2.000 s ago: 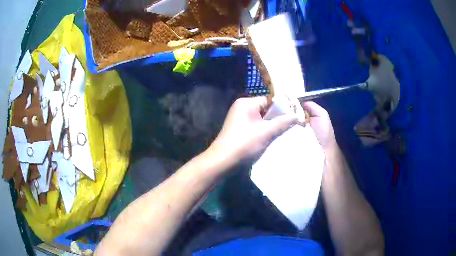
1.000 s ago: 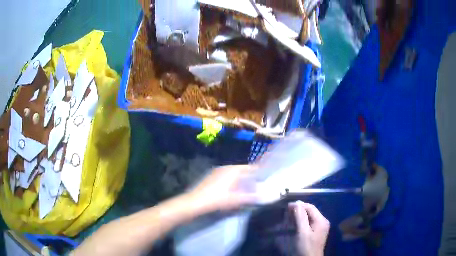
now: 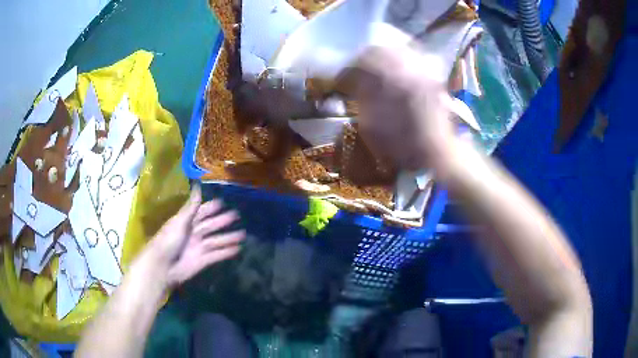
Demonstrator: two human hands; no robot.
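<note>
My left hand is open and empty, fingers spread, between the yellow bag and the basket. My right hand is blurred over the blue basket; it appears closed on a white-backed plush panel, also blurred. The basket holds brown and white panels, partly hidden by my right hand and forearm. The yellow plastic bag holds a spread heap of white-backed panels, many with small rings. The metal rod is bare at its left tip; my right forearm covers its right end.
A neon yellow-green scrap hangs on the basket's front rim. A brown panel lies on the blue surface at upper right. A grey ribbed hose is behind the basket. My knees show at the bottom edge.
The view has shifted, so the basket sits lower. My left hand has left the panel at the rod and moved left, open. My right hand has moved from beside the rod up over the basket.
</note>
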